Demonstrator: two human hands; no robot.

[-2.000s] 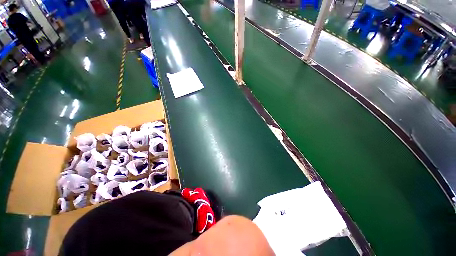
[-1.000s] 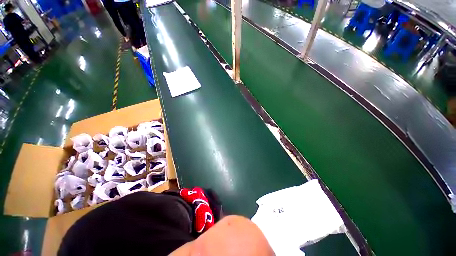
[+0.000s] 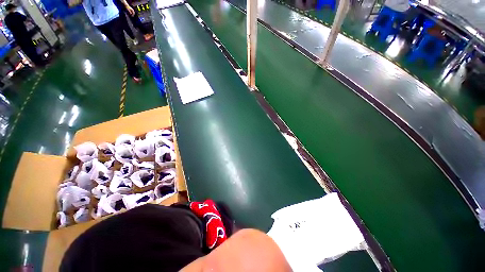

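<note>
An open brown carton (image 3: 177, 159) stands left of the belt, its cells filled with rows of white bags (image 3: 121, 183) with dark centres. A stack of white bags or sheets (image 3: 319, 228) with small dark print lies on the belt at the lower right. Large black cloth (image 3: 138, 239) with a red and white patterned part (image 3: 212, 223) covers the bottom, beside a blurred bare-skin shape (image 3: 239, 255) cut off by the lower edge; which body part it is cannot be told. I make out neither my left hand nor my right hand.
A white pad (image 3: 193, 87) lies farther along the green belt (image 3: 223, 133). White posts (image 3: 252, 48) stand along its right side. A blue stool (image 3: 155, 71) is beside the belt at upper left. A person (image 3: 111, 26) stands beyond it, another (image 3: 21, 32) farther left.
The person at the upper left has shifted left, and a light blue top now shows. The view has shifted slightly. The carton, bags and white stack look unchanged.
</note>
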